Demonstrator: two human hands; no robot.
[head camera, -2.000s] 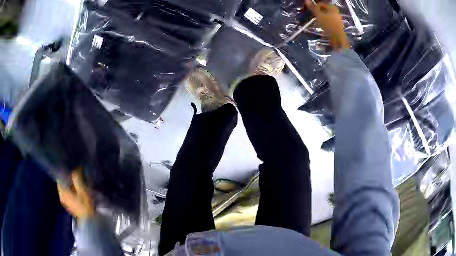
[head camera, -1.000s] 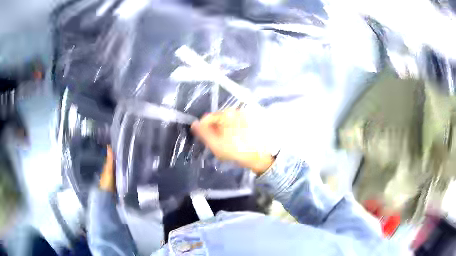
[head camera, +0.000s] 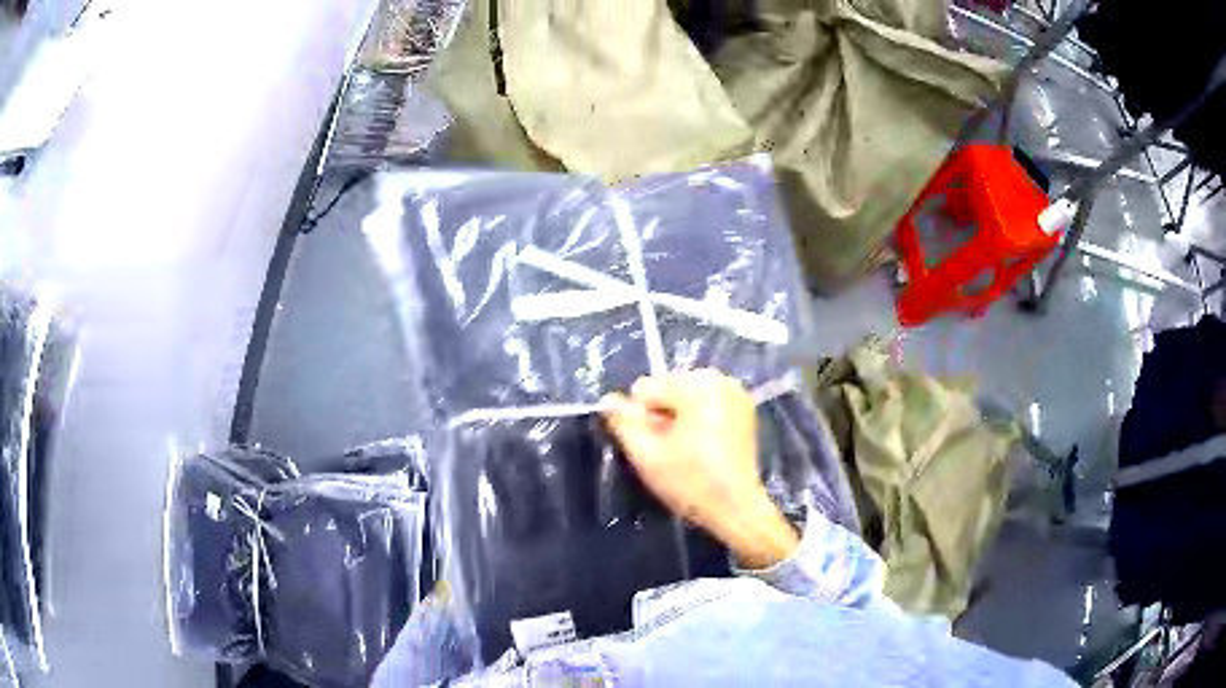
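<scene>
A thick garment bundle (head camera: 538, 497) in shiny clear plastic, with dark cloth inside, is held against the front of my body. White straps cross on its upper face and a small white label shows at its lower edge. My right hand (head camera: 692, 450) is closed on the white strap (head camera: 531, 411) at the middle of the bundle. My left hand is hidden; only the left sleeve shows at the bundle's lower left side.
Olive woven sacks (head camera: 861, 128) stand ahead, and a crumpled olive sack (head camera: 928, 470) lies on the right. A red plastic object (head camera: 975, 229) is beside them. Another tied bundle (head camera: 316, 565) lies at lower left, by the long white table (head camera: 161, 269). Dark items are at the right edge.
The view has turned from the floor bundles toward the sacks and red object. The bundle was grasped with both hands; my left hand has since gone out of sight.
</scene>
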